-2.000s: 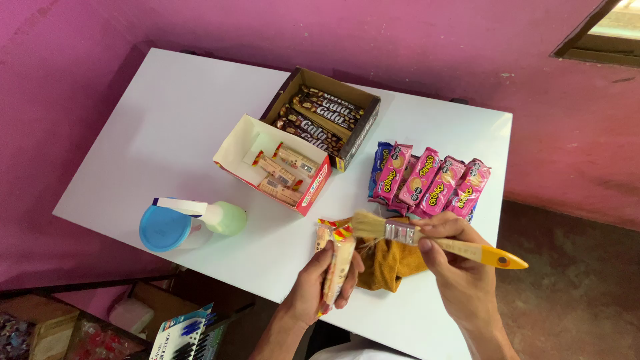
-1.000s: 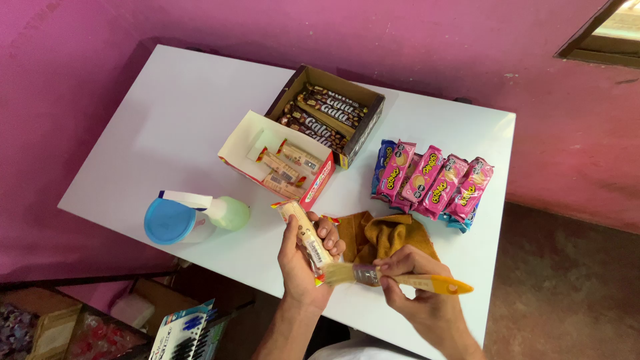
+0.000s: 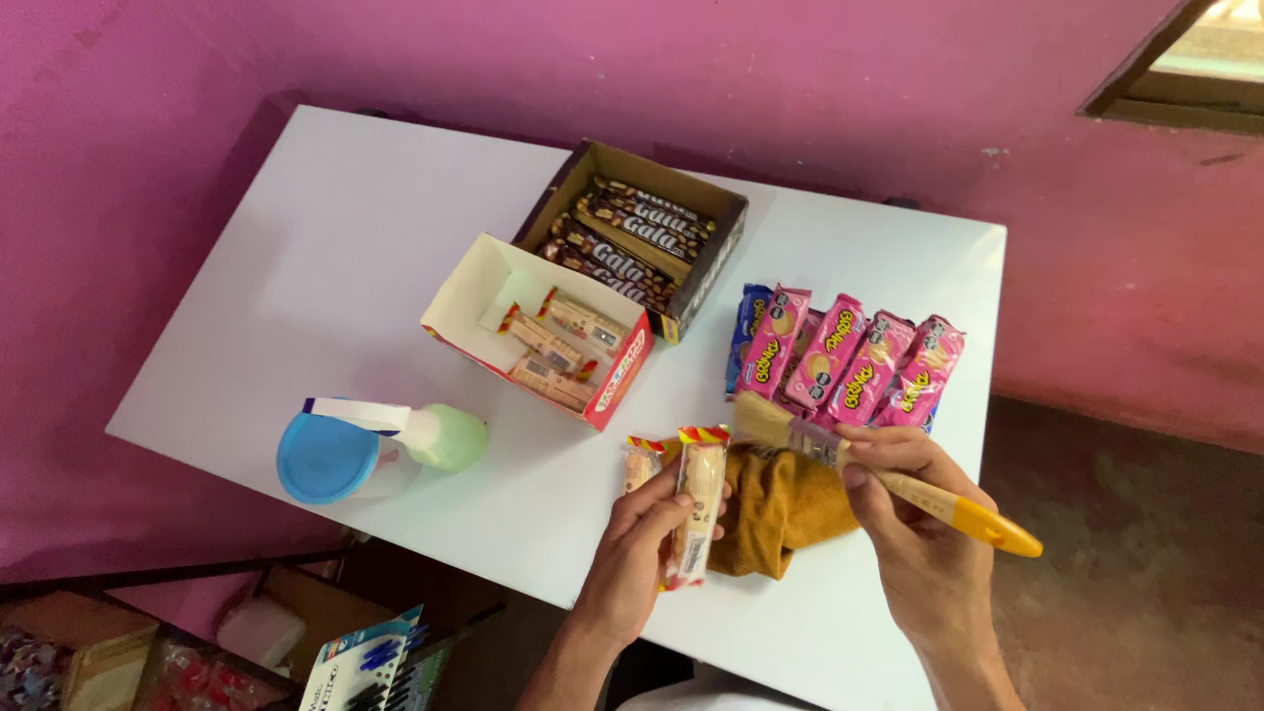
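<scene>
Near the front of the white table, my left hand [image 3: 642,543] holds a wrapped snack bar [image 3: 701,504] upright in clear film with red and yellow ends. A second such packet [image 3: 642,469] shows just behind its fingers; whether the hand grips it too, I cannot tell. My right hand [image 3: 923,538] grips a paintbrush [image 3: 913,491] with a wood and yellow handle. Its pale bristles point left, above a crumpled mustard cloth [image 3: 790,518] and near the pink Grinki packets [image 3: 829,355].
A red and white box [image 3: 474,286] with several wrapped bars stands against a dark box [image 3: 726,232] of Gala bars. To the left are a blue-lidded tub [image 3: 326,459] and a spray bottle [image 3: 449,437] lying on its side. Shelves with goods and a pen card [image 3: 346,657] lie below the table's left.
The brush has moved up and away from the bar, where its bristles were at the lower end a second ago. The bar has turned from slanted to nearly upright.
</scene>
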